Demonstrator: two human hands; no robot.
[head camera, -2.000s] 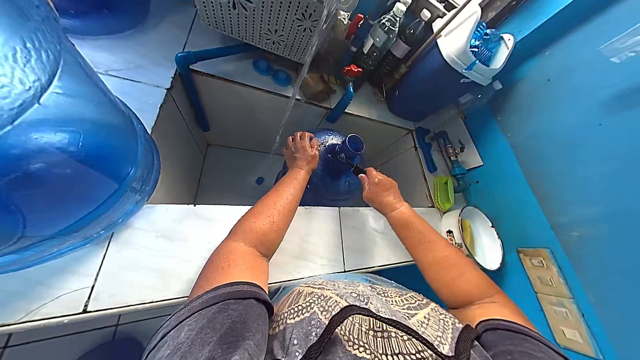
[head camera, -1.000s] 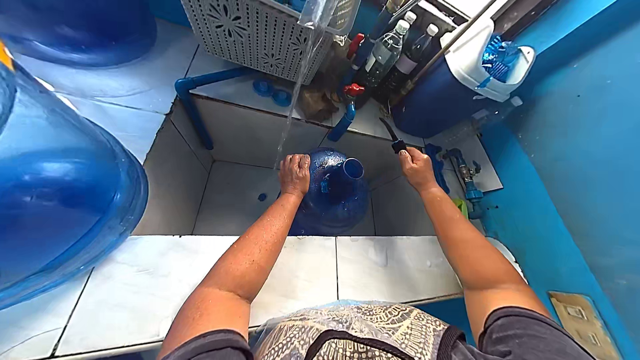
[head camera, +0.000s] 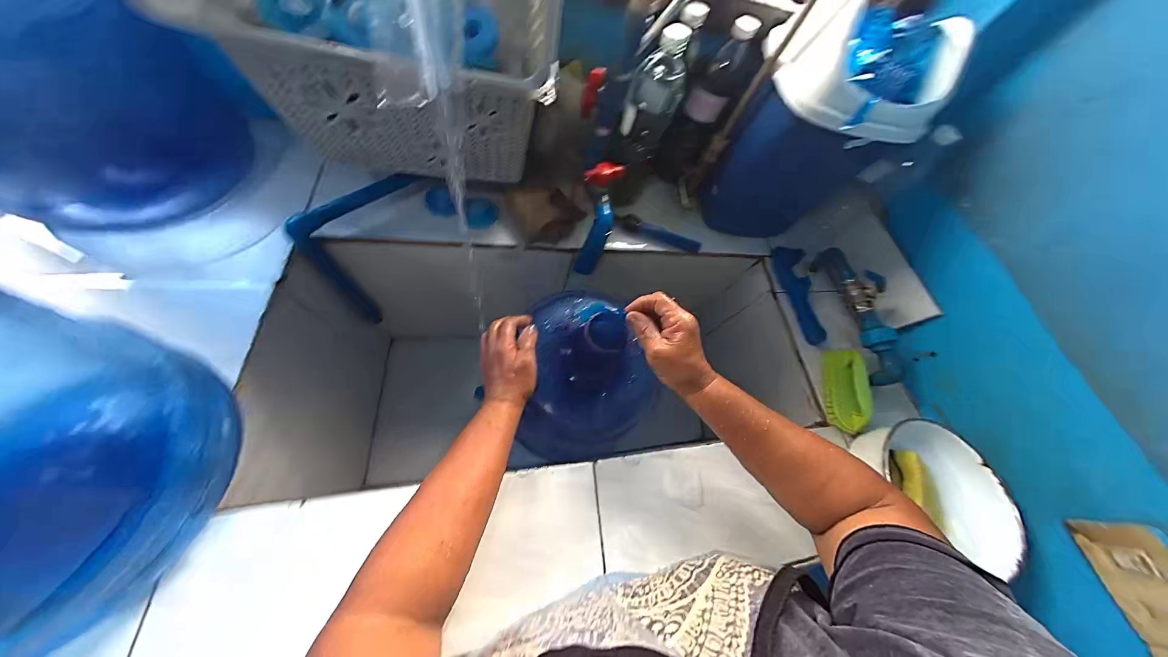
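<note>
A large blue plastic water bottle (head camera: 584, 392) stands in the tiled sink basin with its neck facing up. My left hand (head camera: 509, 359) rests against the bottle's left shoulder, thumb and fingers bent over it. Beside the neck, on the right, my right hand (head camera: 669, 339) has its thumb and fingertips pinched together; whether something small is between them cannot be told. Behind the basin, right of the blue spout with a red valve handle (head camera: 603, 173), lies a dark-tipped tool with a blue handle (head camera: 659, 234). A thin stream of water (head camera: 461, 173) falls to the left of the bottle.
Large blue water bottles (head camera: 100, 484) stand at left. A grey perforated basket (head camera: 401, 119) and several bottles (head camera: 659, 87) line the back, beside a blue-and-white container (head camera: 776, 164). A green brush (head camera: 847, 391) and a white enamel basin (head camera: 976, 502) sit at right.
My right hand has let go of the dark tool it held and moved back to the bottle's neck. My left hand stays on the bottle's shoulder.
</note>
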